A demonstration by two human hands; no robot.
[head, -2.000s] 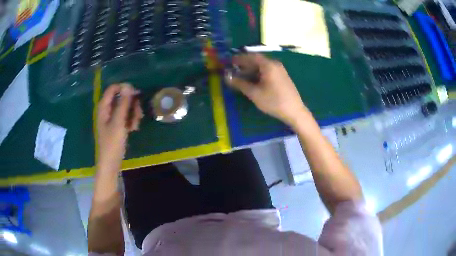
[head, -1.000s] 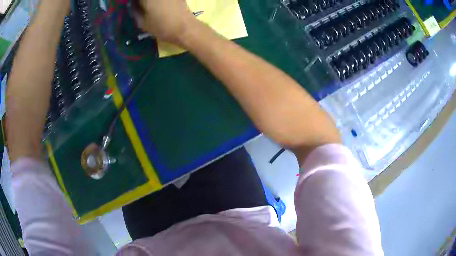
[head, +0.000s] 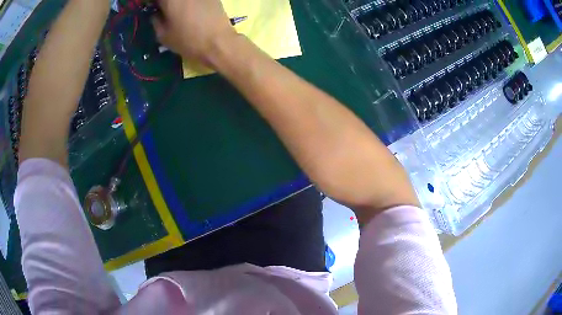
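Observation:
My right hand [head: 190, 27] is at the top edge of the view, its back to the camera, over the left part of the yellow card [head: 271, 31]. Its fingertips are hidden, so I cannot tell what it holds. Red test leads [head: 135, 31] lie just left of it. My left forearm reaches up to the top left and the left hand is cut off by the edge. The pen [head: 238, 20] lies on the yellow card. The round metal fixture [head: 100, 208] lies on the mat at the lower left, its dark cable running up toward the right hand.
A blister tray with rows of black parts [head: 459, 77] is at the right. An empty clear tray [head: 487, 169] overhangs the table edge, with one black part [head: 517, 87] on it. Another parts tray [head: 92, 92] is partly behind my left arm. Yellow tape [head: 146, 175] and blue tape [head: 161, 184] mark the mat.
Since two seconds ago, both hands have moved up and away from the fixture to the top edge. Over the last second the view has shifted slightly; the right hand stays by the yellow card.

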